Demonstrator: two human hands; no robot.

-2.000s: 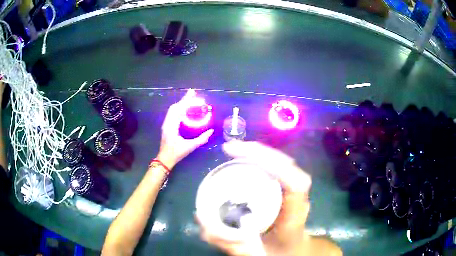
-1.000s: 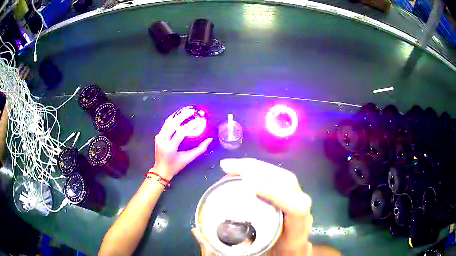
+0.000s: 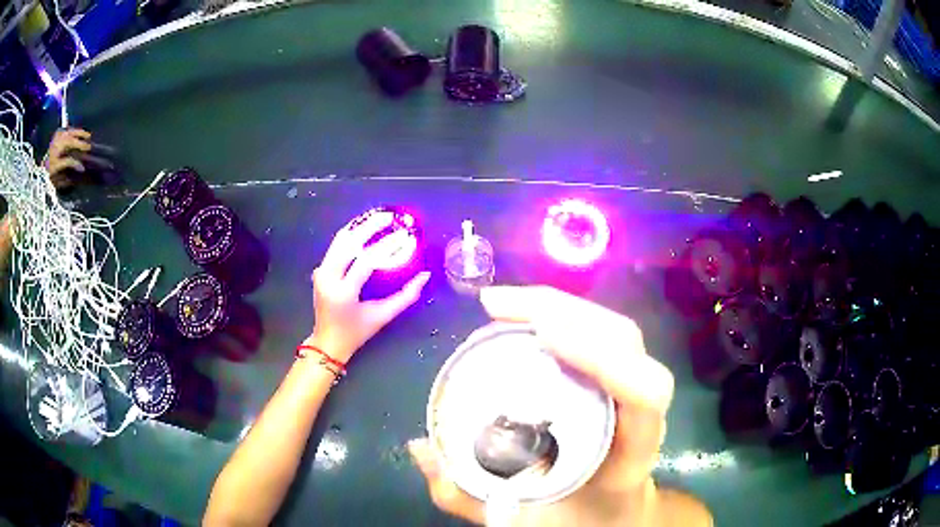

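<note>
My right hand (image 3: 608,381) grips a black shell (image 3: 521,412) near the camera. Its open end faces me, showing a bright white inside with a dark piece at the bottom. My left hand (image 3: 356,283) is on a lit LED cylinder unit (image 3: 392,242), fingers over its glowing pink-white top. A second lit unit (image 3: 575,233) stands to the right. Between them is a small clear jar (image 3: 470,264) with a pale stick upright in it.
Unlit units (image 3: 201,306) stand at left beside tangled white cables (image 3: 62,278) and a clear tub (image 3: 64,401). Black shells (image 3: 789,396) crowd the right. Loose cans (image 3: 472,60) lie at the far side. Another person's hand (image 3: 70,156) is at far left.
Against the earlier frames, the loose cans sit further right in view. My left hand stays at the lit unit, its fingers now over the top. Another person's hand shows more clearly at far left.
</note>
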